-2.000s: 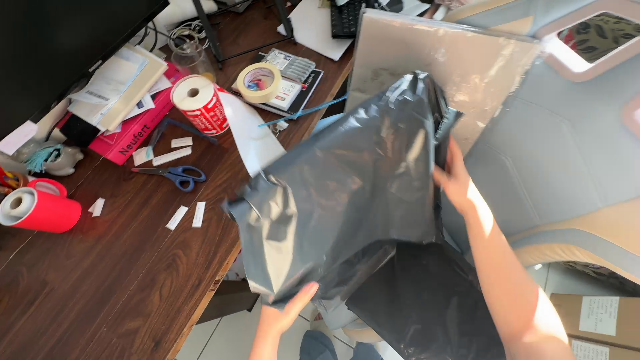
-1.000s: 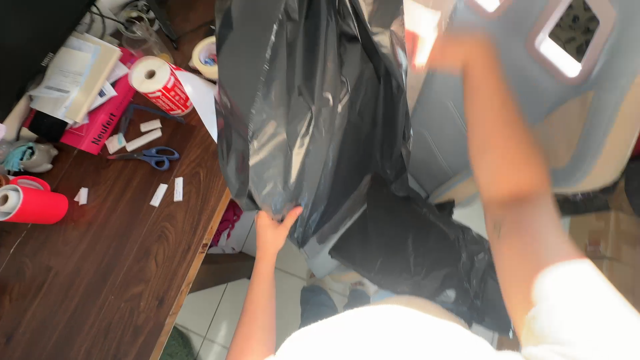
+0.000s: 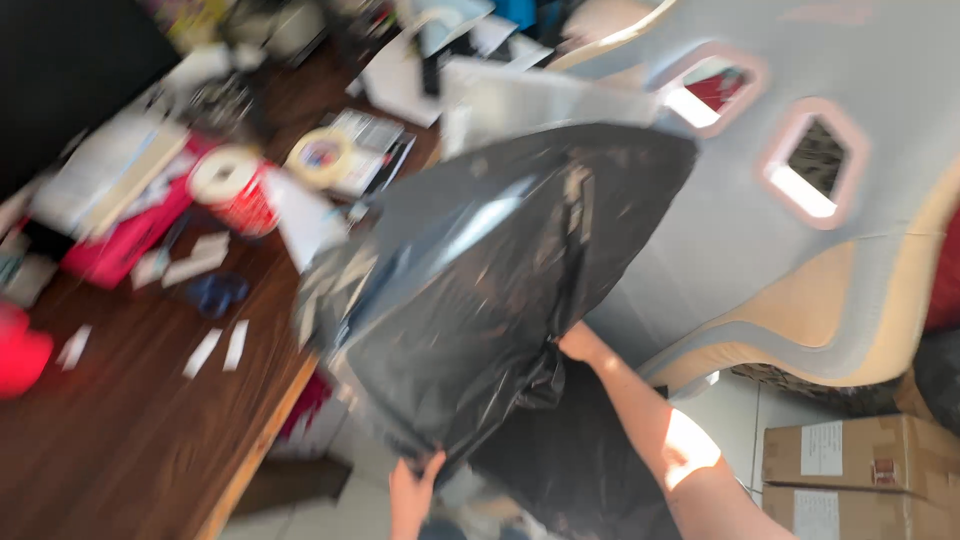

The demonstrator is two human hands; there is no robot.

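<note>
A large black plastic bag (image 3: 480, 277), glossy and creased, spreads across the middle of the head view. My left hand (image 3: 417, 480) grips its lower edge near the bottom centre. On the right side, my right hand (image 3: 581, 343) holds a bunched part of the bag's edge, with folds gathered beside the fingers. Another black plastic sheet or bag part (image 3: 562, 450) hangs below, between my arms. Behind the bag's top edge lies a clear plastic packet or sheet (image 3: 540, 97). The view is blurred, and what the bag contains is hidden.
The dark wooden desk (image 3: 135, 435) at left carries a red-and-white label roll (image 3: 232, 191), masking tape (image 3: 321, 156), blue-handled scissors (image 3: 217, 292), paper strips and a red roll (image 3: 19, 352). A grey and tan gaming chair (image 3: 675, 262) stands right. Cardboard boxes (image 3: 847, 457) sit lower right.
The bag, raised and hanging upright a second ago, now lies slanted and spread wider. My right hand has come down from near the top to the bag's right edge. My left hand keeps its grip.
</note>
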